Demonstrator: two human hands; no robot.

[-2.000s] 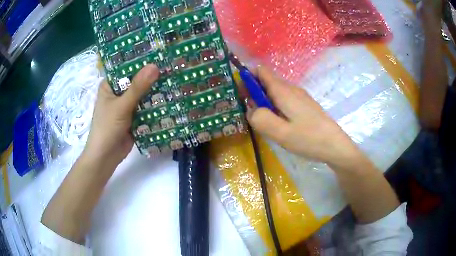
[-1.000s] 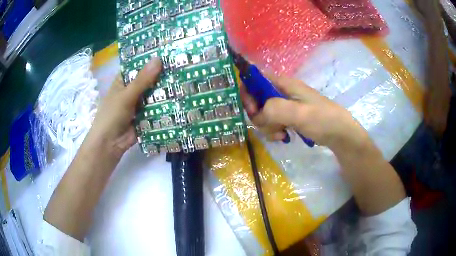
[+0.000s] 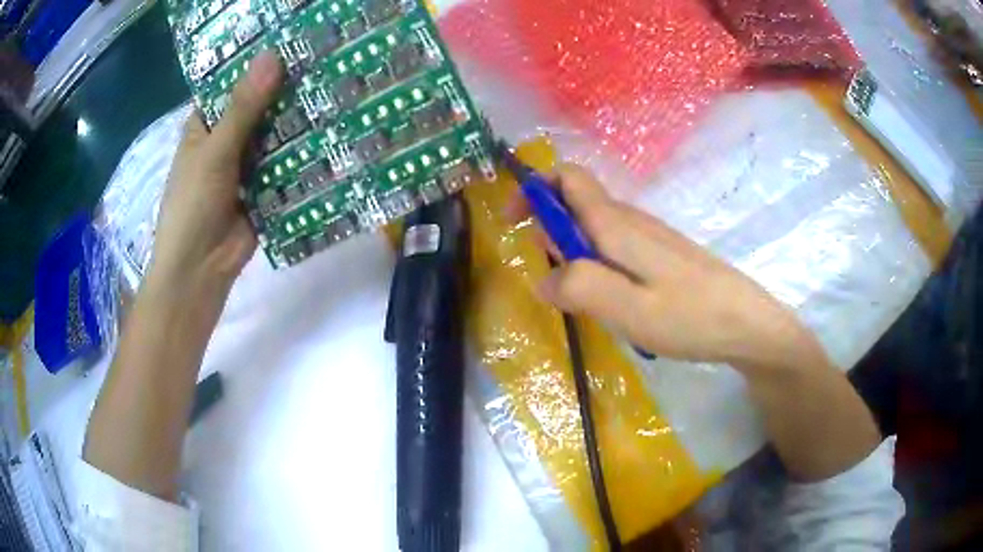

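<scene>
A green PCB panel with rows of silver ports is held up at the top left, its upper end cut off by the frame. My left hand grips its left side, thumb on top. My right hand holds blue-handled side cutters, their dark jaws at the panel's lower right corner. Whether the jaws touch the panel is unclear. A black electric screwdriver lies below the panel on a white foam sheet.
Pink bubble wrap lies at the top. A bag of white cables and a blue parts bin are at the left. A black cord crosses yellow tape. A white power bank case with a green end is at the upper right.
The panel and my left hand have moved up and left, and the panel has tilted. More of the screwdriver shows. The white case has appeared at the upper right, where a person's arm was.
</scene>
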